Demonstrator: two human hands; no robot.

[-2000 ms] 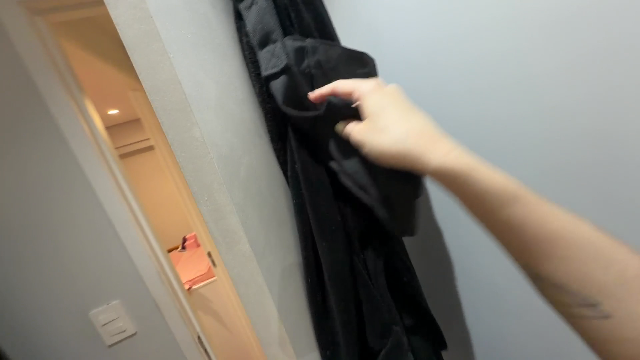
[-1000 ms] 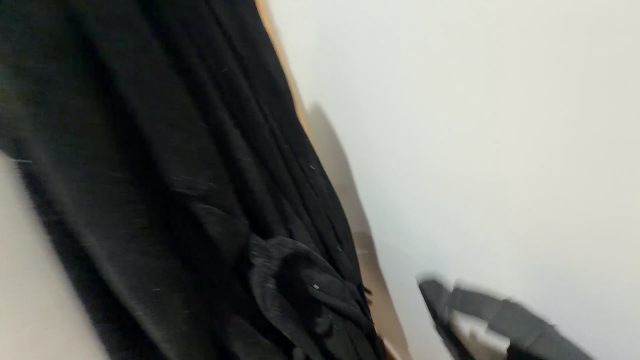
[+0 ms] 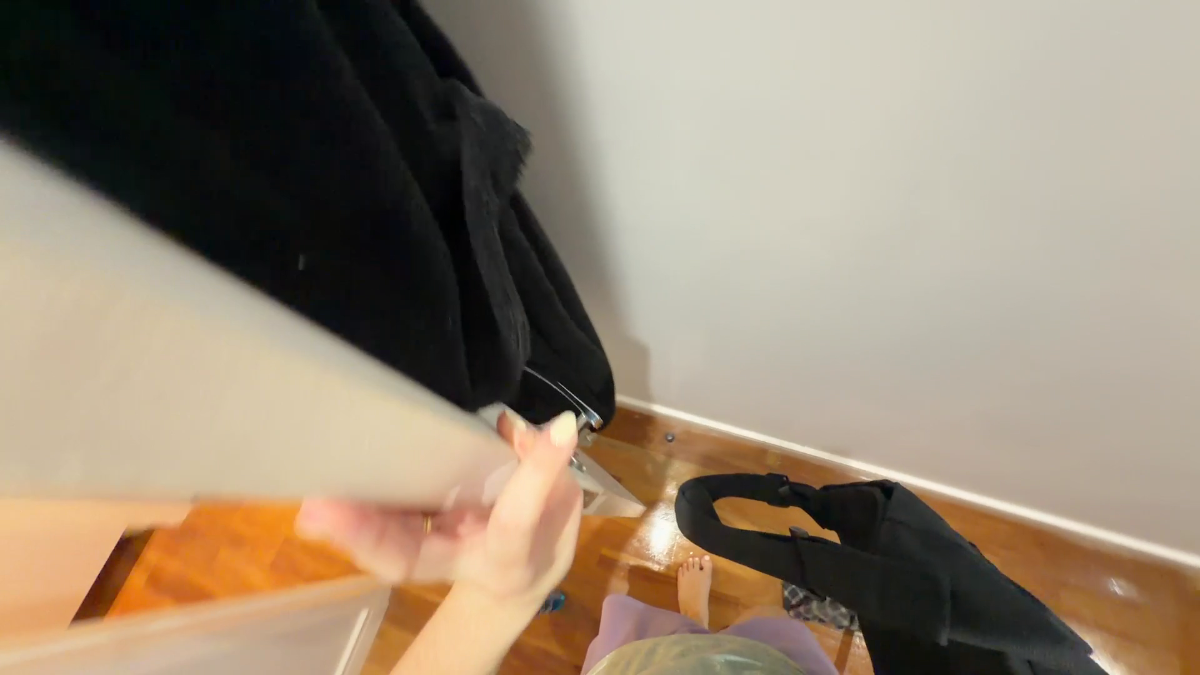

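Observation:
My left hand (image 3: pixel 478 525) reaches up from the bottom, its thumb at the end of a pale, blurred panel (image 3: pixel 234 375), possibly a door, and its fingers along the lower edge. A small metal fitting (image 3: pixel 589 422) shows just beyond the thumb. Above the panel hangs a bulky black cloth garment (image 3: pixel 309 187), its lower end close to the thumb. At the lower right is a black fabric bag (image 3: pixel 937 572) with a looped strap and plastic buckles; what holds it up is out of the frame. My right hand is not in view.
A light wall (image 3: pixel 872 216) with a white skirting line (image 3: pixel 844 459) rises on the right. Below is a glossy wooden floor (image 3: pixel 628 553) with my bare foot (image 3: pixel 695 586), a patterned cloth item (image 3: pixel 817 605) and a small blue object (image 3: pixel 553 602). A pale framed panel (image 3: pixel 234 633) lies lower left.
The view has swung down to the floor. Two seconds ago a hand touched the hanging black cloth; it is out of view now. My left hand and more of the black bag have come into view.

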